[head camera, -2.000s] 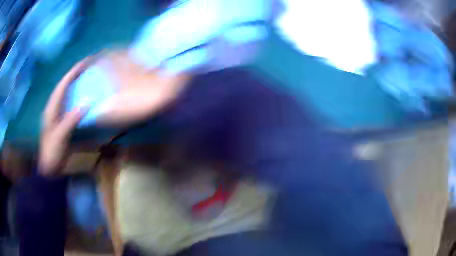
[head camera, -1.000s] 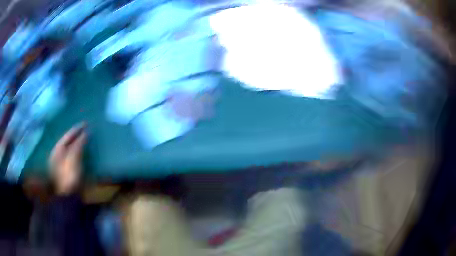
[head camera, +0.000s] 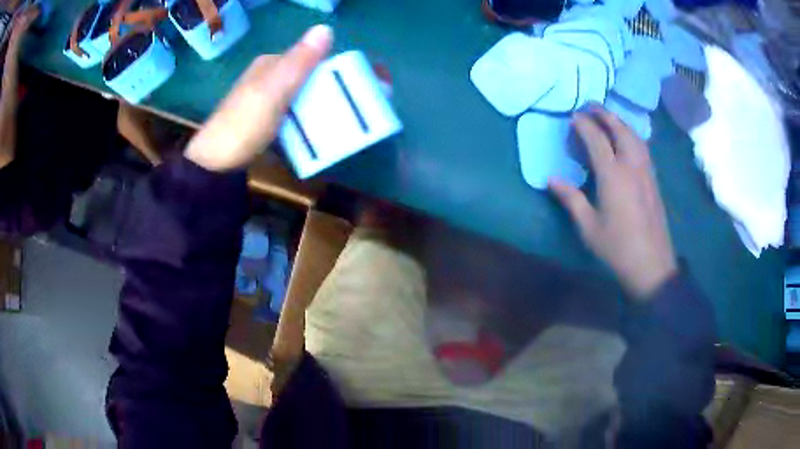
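A light-blue speaker unit (head camera: 340, 114) is tilted with two dark strips facing up, above the bench. My left hand (head camera: 254, 105) holds it from the left, thumb at its top corner; the other fingers are mostly hidden behind it. My right hand (head camera: 618, 188) is at a light-blue front cover (head camera: 544, 149) at the near side of a fanned pile of covers (head camera: 535, 72). Its thumb and fingers are spread at the cover's lower and right edges, and the cover lies against the pile.
Speaker units with brown straps (head camera: 140, 66) stand at the upper left of the green bench (head camera: 447, 131). A ragged white stack (head camera: 746, 149) lies at right, with clear plastic beyond. Below the edge are an open carton (head camera: 294, 289) and a red object (head camera: 469, 352). Another person's arms show at far left.
The earlier frames are blurred. The view has shifted. My left hand now holds a speaker unit, where one second ago no unit showed in it. My right hand now shows at the covers.
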